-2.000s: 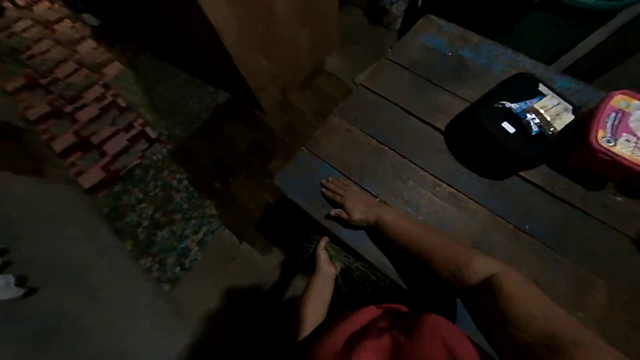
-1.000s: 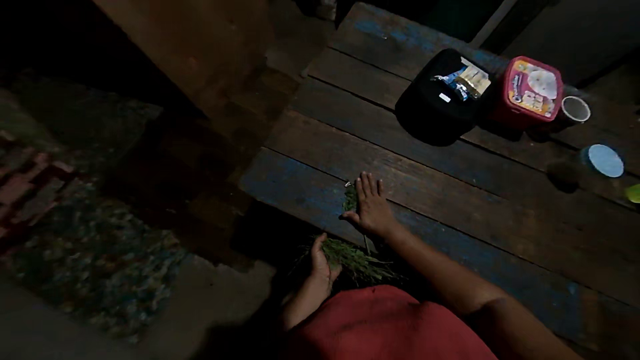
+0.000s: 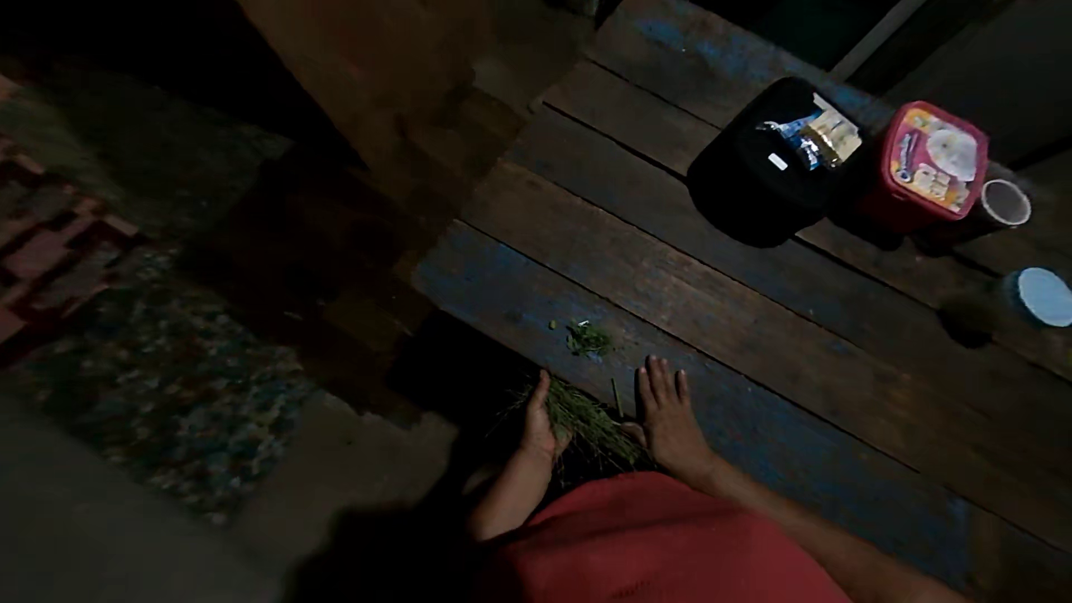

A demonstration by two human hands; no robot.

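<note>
My left hand [image 3: 544,423] holds a bunch of thin green herb stems [image 3: 590,427] just off the near edge of the wooden table [image 3: 670,293]. Flat on the planks, to the right of the bunch, lies my right hand [image 3: 668,419], fingers together and pointing away from me. A small heap of green leaf bits [image 3: 589,339] is on the blue-stained plank, ahead of the bunch. One short loose stem [image 3: 615,396] lies between the heap and my right hand. Shadow hides part of the left fingers.
Toward the back right of the table stand a black container [image 3: 745,176] with torn wrappers on top, a pink-lidded tub [image 3: 934,167], a cup [image 3: 1005,203] and a jar with a light blue lid [image 3: 1045,297]. A patterned mat [image 3: 184,402] lies on the floor at left.
My right hand has moved right along the near plank, and the leaf heap beside it now shows fully. The bunch in my left hand shows more plainly. The view has shifted.
</note>
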